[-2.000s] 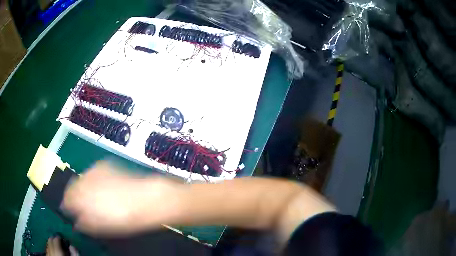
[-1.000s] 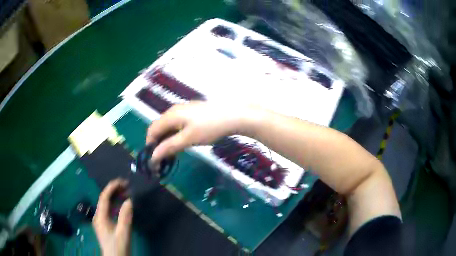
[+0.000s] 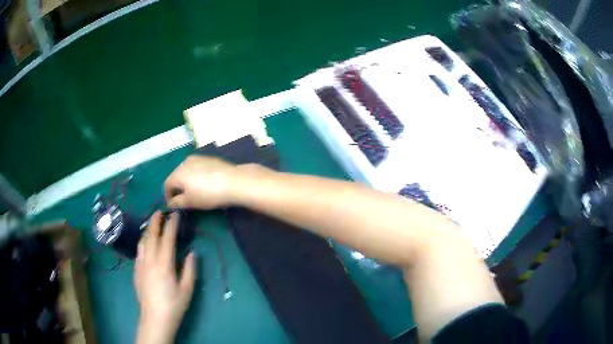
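Note:
My right hand (image 3: 205,183) reaches across from the right, fingers bent down at a dark round part on the bench. My left hand (image 3: 162,269) comes up from below, its fingertips against the same dark parts (image 3: 183,235). The parts are mostly hidden between the hands and blurred, so the right hand's grip cannot be told. A speaker with a silver centre (image 3: 109,226) lies just left of them. A thin lead wire with a white connector (image 3: 227,293) trails on the green bench to the right of my left hand.
The white foam tray (image 3: 430,144) with rows of discs is at right. A black foam strip (image 3: 296,269) runs beside it, with a cream piece (image 3: 225,121) at its far end. The parts carton (image 3: 74,289) is at lower left. Clear plastic bags (image 3: 524,87) lie behind the tray.
The view has swung left. My right hand has moved from over the black strip, where it held a disc, to the dark parts beside my left hand.

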